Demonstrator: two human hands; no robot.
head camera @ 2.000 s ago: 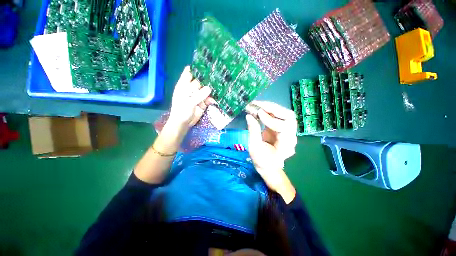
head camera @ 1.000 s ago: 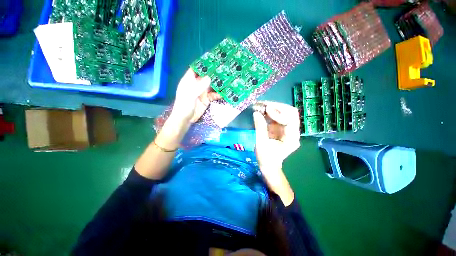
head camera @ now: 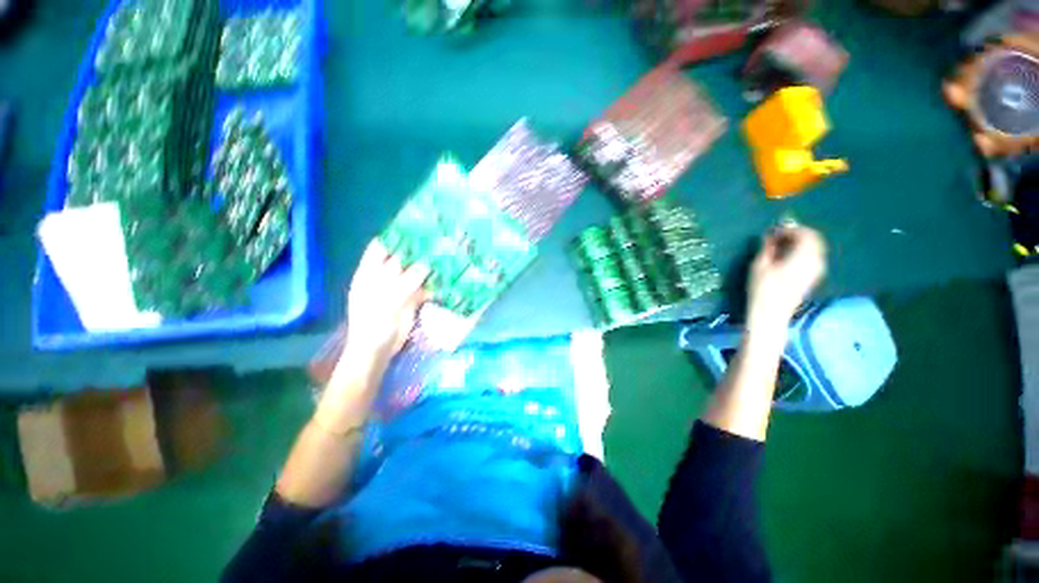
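Note:
My left hand [head camera: 387, 298] holds the green circuit board panel [head camera: 458, 239] at its lower left edge, above a strip of pink bubble wrap [head camera: 530, 180] that runs down toward my lap. My right hand [head camera: 788, 269] is over the bench at the right, below the yellow tape dispenser [head camera: 784, 142], its fingers bunched; a small dark bit shows at the fingertips, too blurred to tell what it is. A stack of loose green panels [head camera: 645, 264] stands between my hands.
A blue tray [head camera: 299, 228] at the left holds many green panels and a white sheet [head camera: 93, 264]. A pink-wrapped bundle [head camera: 655, 131] lies beyond the loose stack. A light-blue stool [head camera: 843, 351], an open cardboard box [head camera: 93, 444] and an orange fan [head camera: 1003, 97] surround the work.
My right hand has moved away from the panel, right toward the yellow dispenser. My left hand still holds the panel. The view has shifted right and up.

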